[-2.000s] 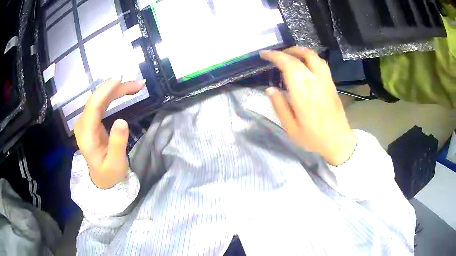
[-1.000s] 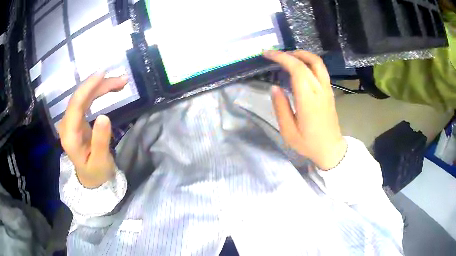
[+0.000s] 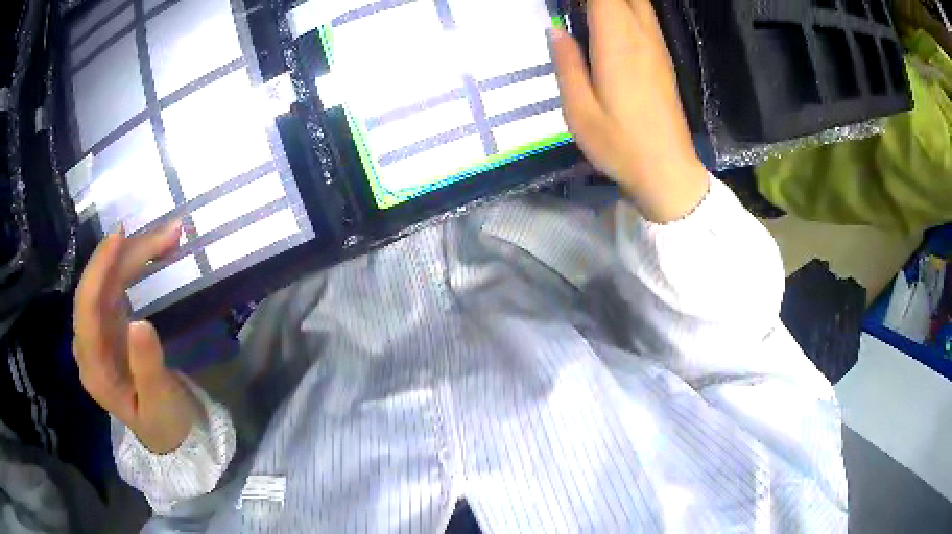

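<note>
Two tablets lie side by side. The right tablet point(image 3: 438, 104) shows white blocks with grey bars, and green lines run along its left, bottom and right edges. My right hand point(image 3: 626, 110) lies over its right edge, fingers cut off by the top of the picture, thumb beside the screen edge. The left tablet point(image 3: 198, 146) shows white blocks split by grey bars, without green. My left hand point(image 3: 131, 334) is at its lower left corner, fingers apart, fingertips over the screen's lower left. It holds nothing. White tape tabs sit on the side edges.
Silvery bubble wrap point(image 3: 318, 125) lines the black foam around the tablets. A black compartment tray point(image 3: 809, 73) is at the upper right. A yellow-green sleeve point(image 3: 851, 167) of another person is beside it. A dark block-shaped object point(image 3: 819, 318) is lower right. Dark stacked trays are at far left.
My right hand has moved up from the right tablet's bottom edge along its right side. Green now also shows at the left and right edges. My left hand has shifted down and left.
</note>
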